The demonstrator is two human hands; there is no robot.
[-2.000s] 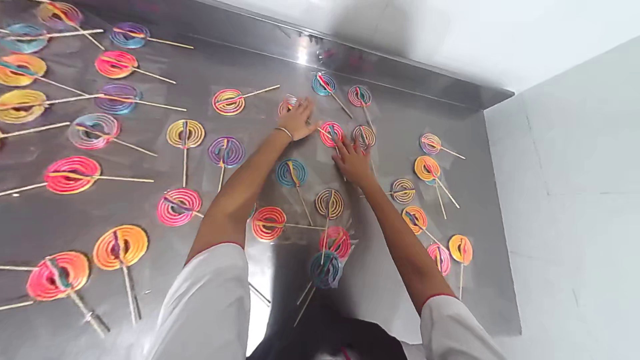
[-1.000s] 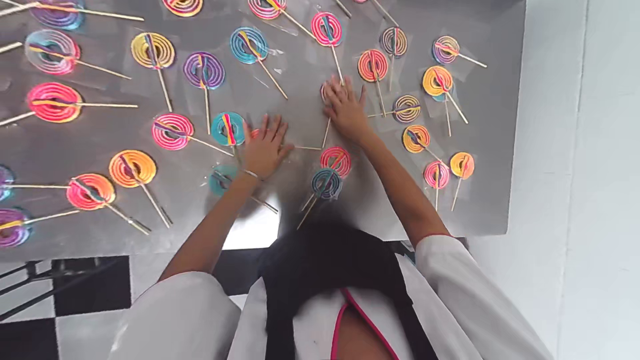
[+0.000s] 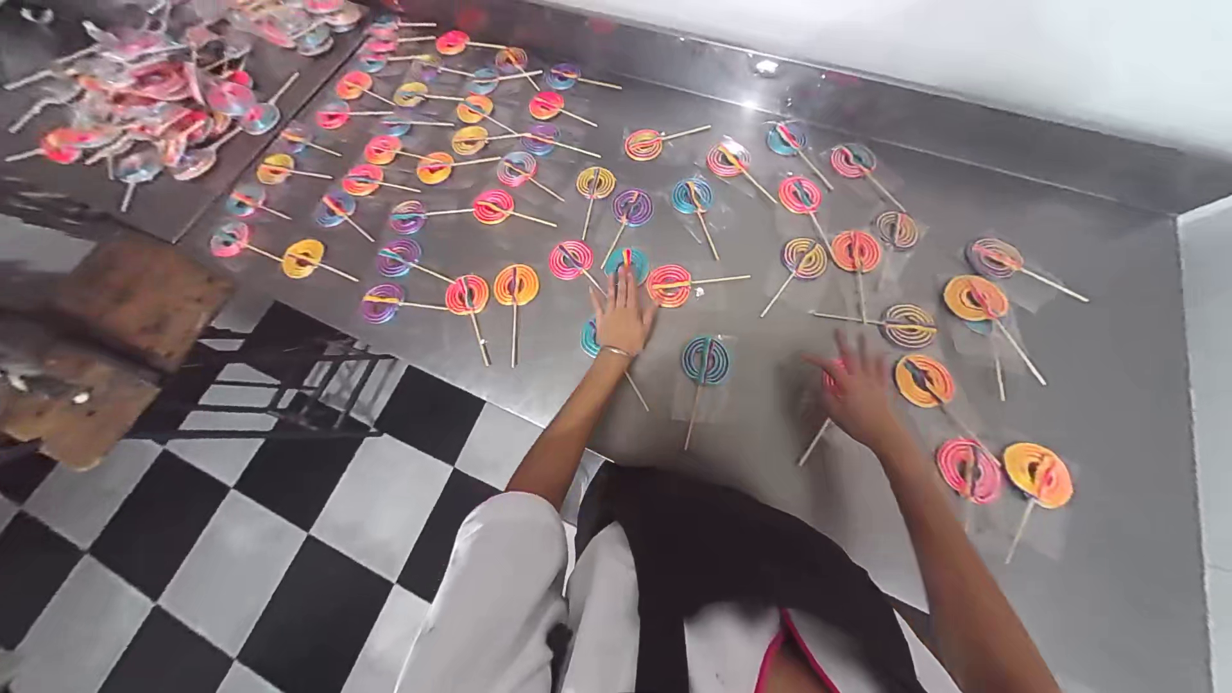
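Note:
Many round swirl lollipops on sticks, in clear wrappers, lie spread over a steel table (image 3: 760,414). My left hand (image 3: 624,313) lies flat with fingers apart; its fingertips touch a teal lollipop (image 3: 628,262), and a second teal lollipop shows partly beside the palm. A pink-and-orange lollipop (image 3: 669,286) is just right of it. My right hand (image 3: 857,385) has its fingers spread over a pink lollipop (image 3: 834,375), mostly hidden beneath it; whether they touch is unclear. Between the hands lies a dark teal lollipop (image 3: 705,361). An orange lollipop (image 3: 924,381) is right of my right hand.
A pile of wrapped lollipops (image 3: 164,96) covers the adjoining surface at upper left. The table's raised steel back edge (image 3: 866,115) runs along the white wall. A brown stool or seat (image 3: 125,318) and a dark metal rack (image 3: 327,385) stand over the checkered floor at lower left.
The dark teal lollipop, overlapping a pink one a second ago, now lies apart from it. My right hand has moved toward the table's front, over the pink one. The view has swung left.

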